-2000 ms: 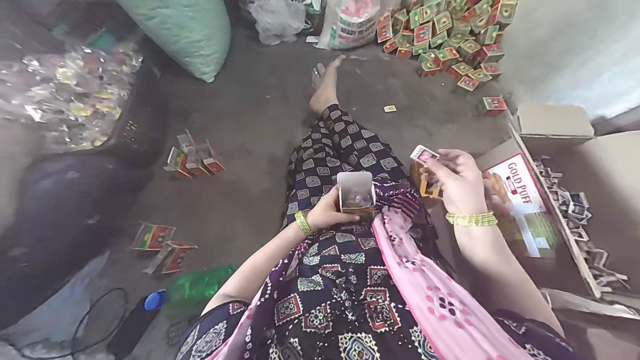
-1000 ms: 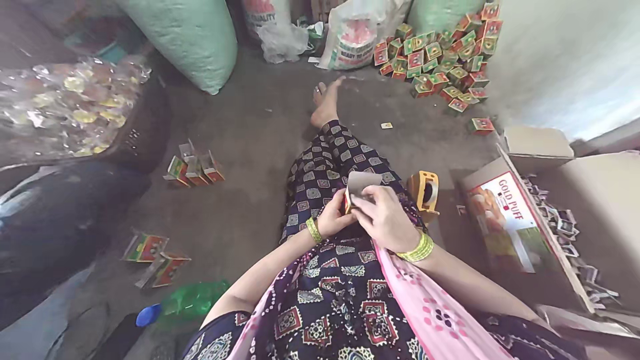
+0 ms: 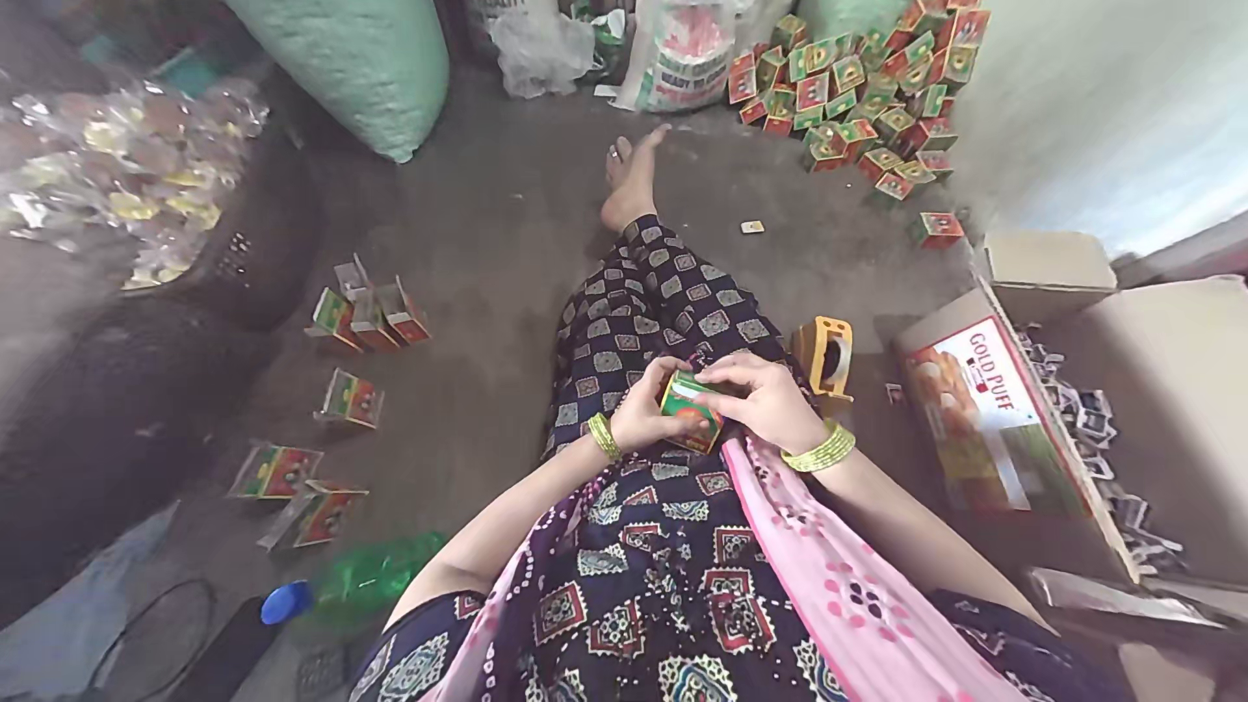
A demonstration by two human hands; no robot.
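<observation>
Above my lap, my left hand (image 3: 651, 411) grips a small green-and-red carton (image 3: 690, 419) from its left side. My right hand (image 3: 765, 398) has its fingers on the carton's top, which looks folded down; a white strip shows there. Just beyond my right hand lies a yellow tape dispenser (image 3: 827, 357). Open small cartons (image 3: 369, 317) of the same colours stand on the floor to my left, with a single one (image 3: 351, 400) and a pair (image 3: 283, 471) nearer me. Many closed cartons (image 3: 848, 88) are heaped at the back right.
On the right stands a large cardboard box (image 3: 994, 409) holding many small pieces. A dark basket (image 3: 249, 234) of clear-wrapped items is at the left. Sacks (image 3: 351, 68) line the back. A green plastic bottle (image 3: 375, 575) with a blue cap lies at the lower left.
Two seconds ago the carton's flap stood up and my right hand held a small pink-and-white piece off to the right. Now both hands are together on the carton, its top folded down.
</observation>
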